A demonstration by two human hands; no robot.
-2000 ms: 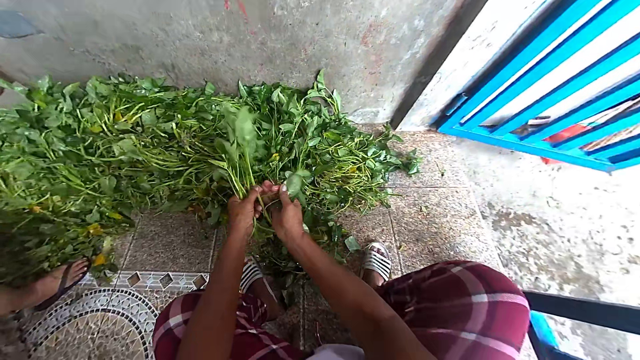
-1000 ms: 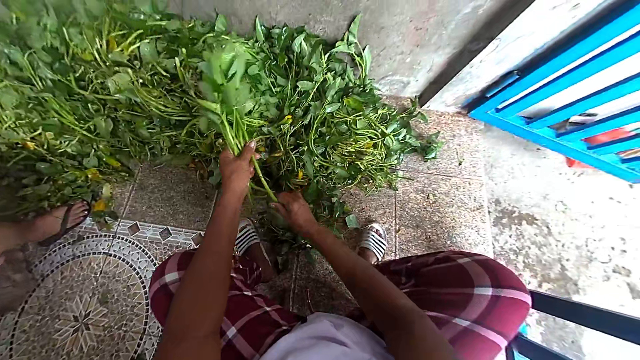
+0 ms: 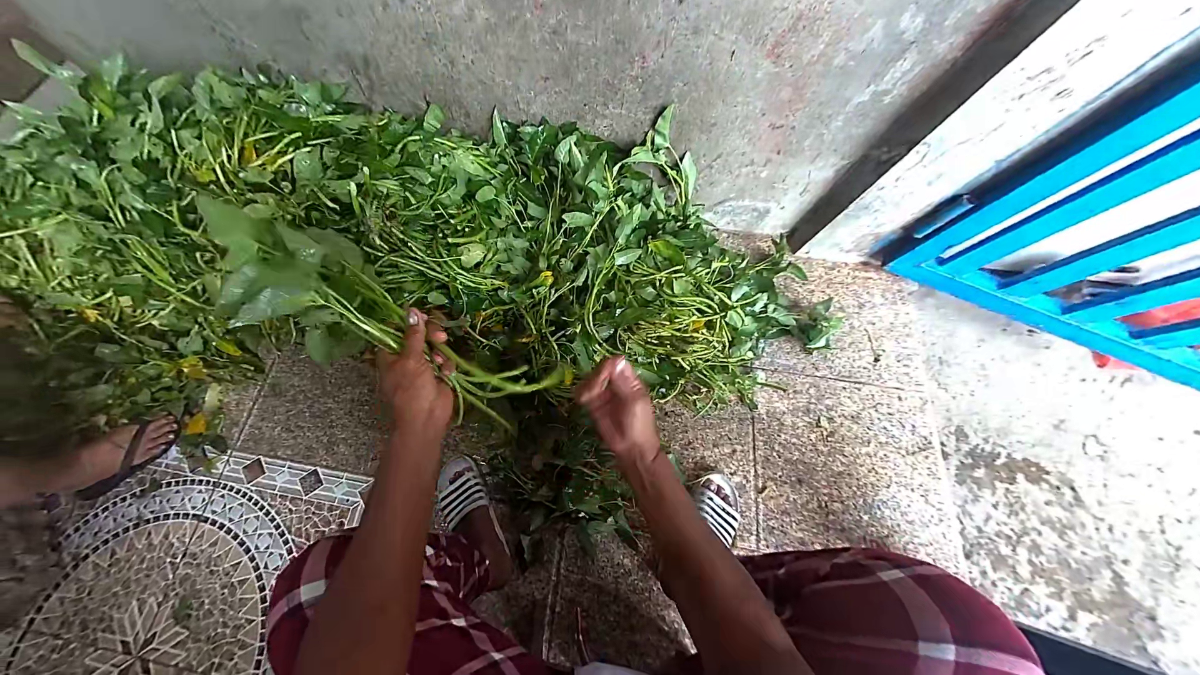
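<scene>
My left hand (image 3: 417,370) is closed around a bunch of leafy green stems (image 3: 361,305), the leaves pointing up and left and the cut-looking stem ends sticking out to the right. My right hand (image 3: 621,403) is just right of those stem ends, blurred, fingers curled; whether it pinches a stem cannot be told. Behind both hands a long heap of leafy greens (image 3: 450,225) with a few yellow leaves lies along the wall. A smaller pile of darker leaves (image 3: 572,478) rests on the floor between my feet.
A grey concrete wall (image 3: 581,66) stands behind the heap. At the right is a blue metal gate (image 3: 1050,309). Another person's sandalled foot (image 3: 131,450) is at the left, near a round mosaic (image 3: 169,581) in the tiled floor (image 3: 844,450).
My left hand has moved left with the bunch, which now tilts to the left instead of standing more upright. My hands, together two seconds ago, are now apart.
</scene>
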